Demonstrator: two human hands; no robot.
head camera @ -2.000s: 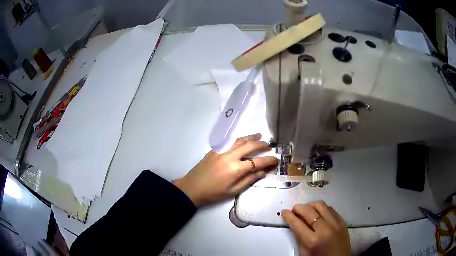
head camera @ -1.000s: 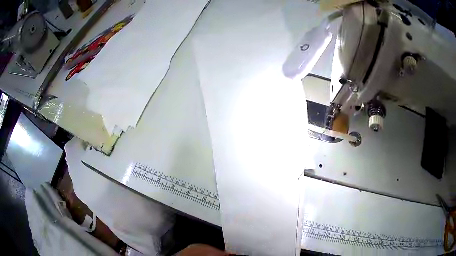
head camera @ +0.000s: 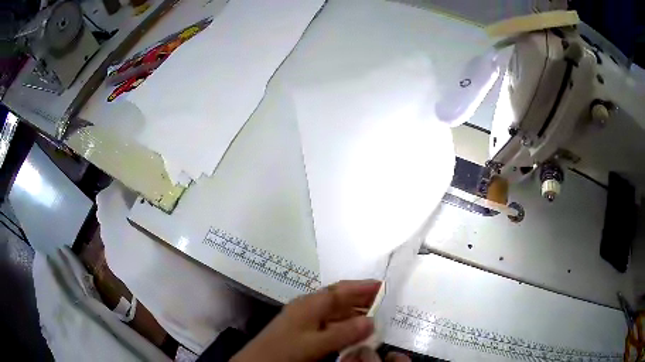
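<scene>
A white fabric piece [head camera: 336, 226] lies over the table left of the needle area, partly washed out by the lamp's glow. Its near end narrows towards my left hand [head camera: 318, 325]. My left hand is at the bottom centre, thumb and fingers pinching a narrow folded edge [head camera: 378, 298] of the cloth. Fingertips at the bottom edge, just below, seem to belong to my right hand [head camera: 362, 353]; it is mostly cut off and its grip is hidden. The cream-white sewing machine [head camera: 527, 92] stands at right. Its presser foot [head camera: 489, 177] is right of the cloth.
A pale lamp paddle [head camera: 468, 92] hangs beside the machine head, with a cream tape roll [head camera: 534, 24] on top. A black pad [head camera: 617, 223] and orange-handled scissors [head camera: 634, 339] are at right. A large white sheet [head camera: 226, 85] covers part of a printed picture [head camera: 159, 58] at left.
Two seconds ago both hands lay by the needle; one second ago the cloth hung over the front edge. Now my left hand pinches its near end, which is gathered and lifted. The view has shifted.
</scene>
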